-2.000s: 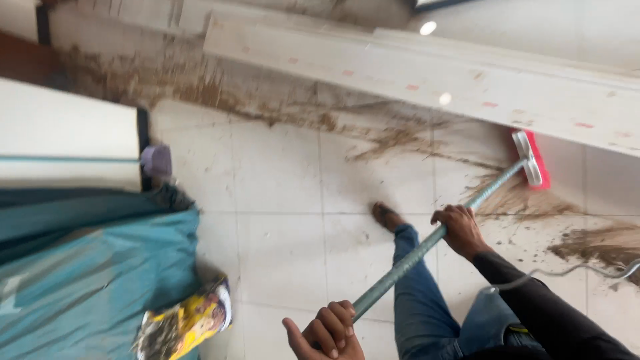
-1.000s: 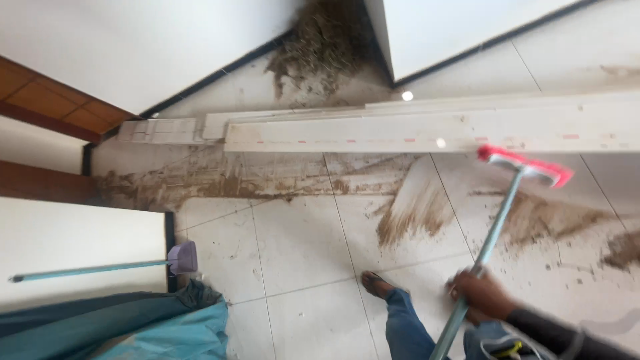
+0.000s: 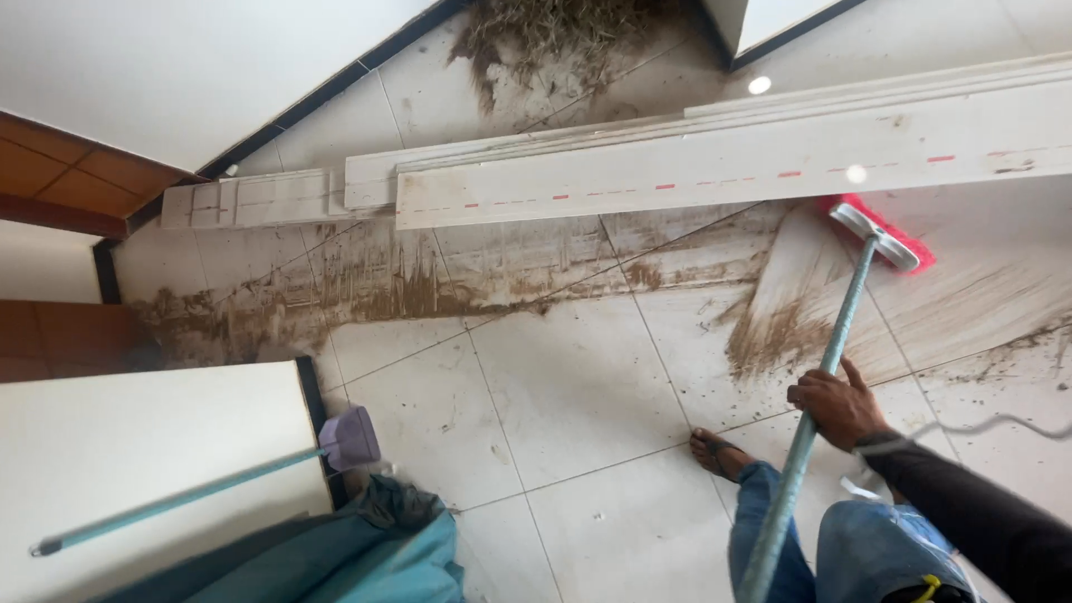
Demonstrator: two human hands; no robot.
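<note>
My right hand (image 3: 837,404), below a dark sleeve, is closed around the pale green pole of a floor broom (image 3: 854,306). The pole runs down to the bottom edge, and my left hand is out of the frame. At the pole's far end, the broom head with red bristles (image 3: 881,234) rests on the tiled floor (image 3: 578,385), just below a stack of long white panels (image 3: 712,159). Brown dirt (image 3: 385,285) is smeared in a band along the panels, with streaks (image 3: 775,339) left of the broom head.
A heap of dry brown debris (image 3: 569,33) lies beyond the panels. At left, a purple long-handled dustpan or broom (image 3: 350,437) leans by a white wall end, above a teal tarp or cloth (image 3: 402,544). A grey cable (image 3: 997,421) crosses at right.
The broom head has moved to beside the panels' lower edge from over them a second ago. My left hand, on the pole two seconds ago, is out of view. The view has shifted.
</note>
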